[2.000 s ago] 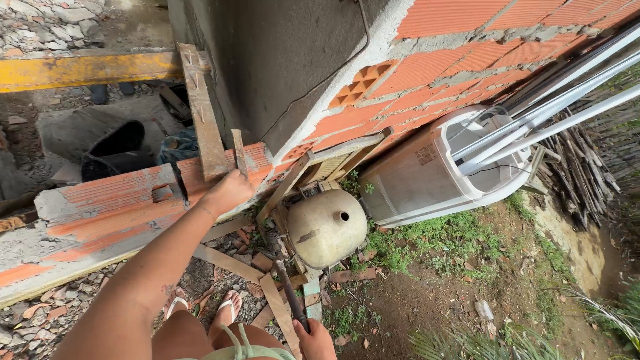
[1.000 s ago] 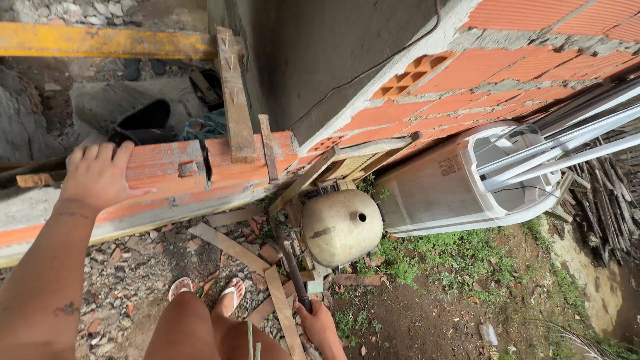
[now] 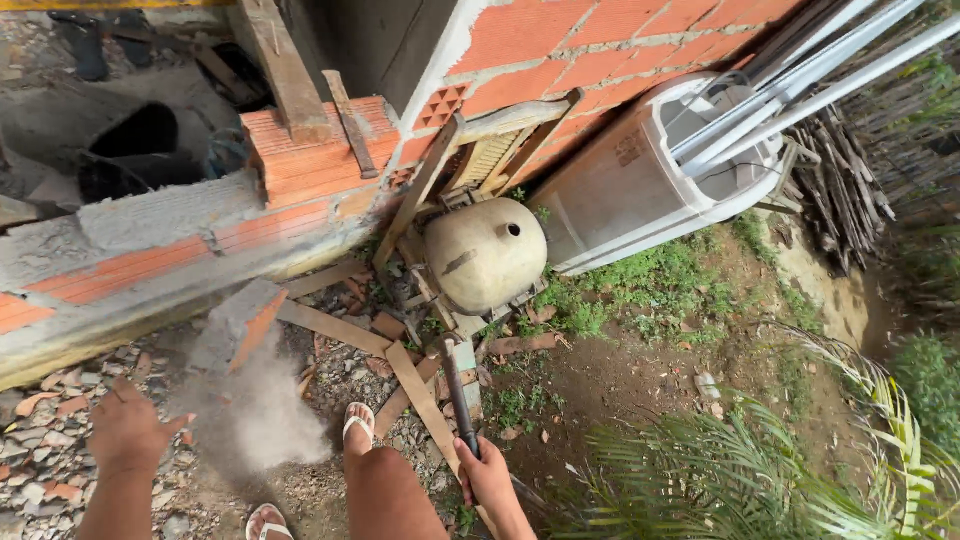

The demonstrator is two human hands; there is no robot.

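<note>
My left hand [image 3: 131,427], blurred and with fingers spread, is over the rubble at the lower left and holds nothing. To its upper right, a brick chunk with mortar [image 3: 238,326] is below the low wall amid a cloud of dust [image 3: 274,424]. My right hand [image 3: 484,472] grips the dark handle of a long tool [image 3: 456,390]; its far end lies near the beige tank, and its kind cannot be told. The low brick wall [image 3: 157,262] has rough mortar on top. One hollow clay brick [image 3: 322,161] on it bears a wooden plank [image 3: 289,82] and a narrow wood strip [image 3: 349,124].
A beige rounded tank [image 3: 487,255] stands by the wall corner, beside a wooden frame [image 3: 517,124]. A large whitish tub [image 3: 615,180] holds long white pipes [image 3: 817,97]. Loose boards [image 3: 424,390] and rubble [image 3: 52,450] lie near my sandalled feet. Palm fronds [image 3: 720,465] hang at lower right.
My left hand has left the wall top and moved down. A brick section that was on the wall there has come off, and dust has appeared. My right hand still holds the tool.
</note>
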